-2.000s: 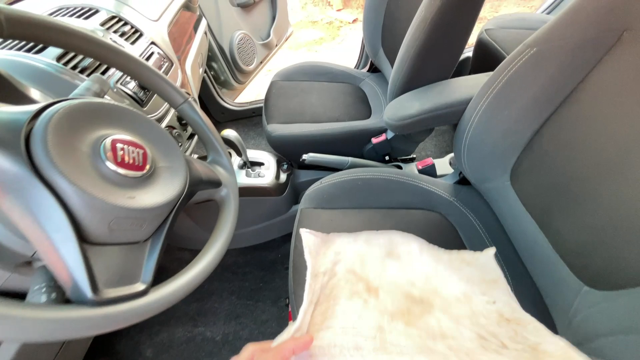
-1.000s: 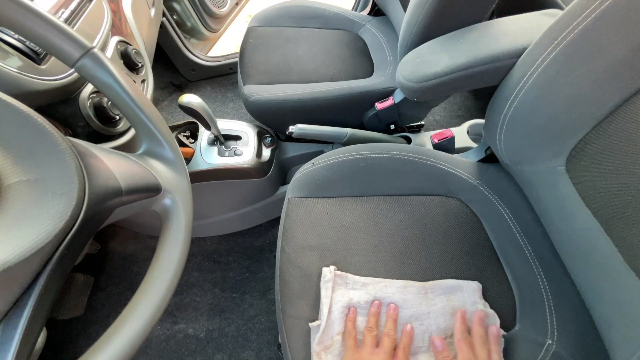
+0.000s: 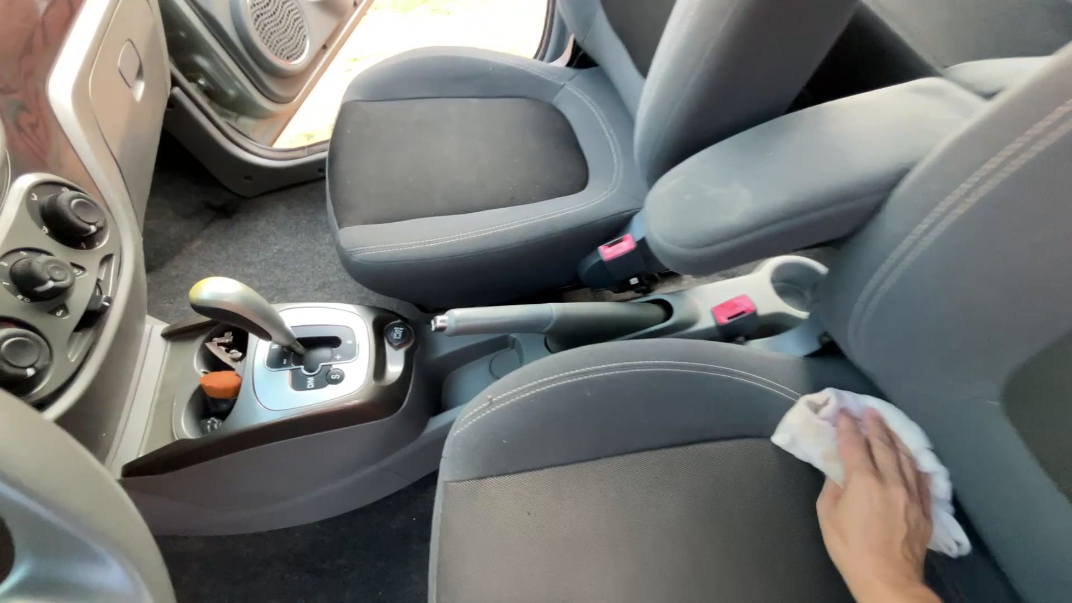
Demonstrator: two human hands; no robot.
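My right hand [image 3: 875,494] lies palm down on a bunched white cloth [image 3: 808,431], its fingers close together over the folds. The cloth touches the inner rear corner of the near grey and black fabric car seat [image 3: 636,519], where the cushion meets the backrest [image 3: 963,276]. Part of the cloth is hidden under my palm and fingers. My left hand is out of view.
The steering wheel [image 3: 67,502] is at lower left. Beyond the near seat are the gear lever [image 3: 243,310], handbrake [image 3: 536,320], red-buttoned seat-belt buckle [image 3: 734,311], padded armrest [image 3: 779,193] and far seat [image 3: 461,155]. A door stands open behind.
The cloth was spread on the seat cushion under both hands; now it is bunched under my right hand at the backrest. My left hand has left the view. The view has shifted toward the console.
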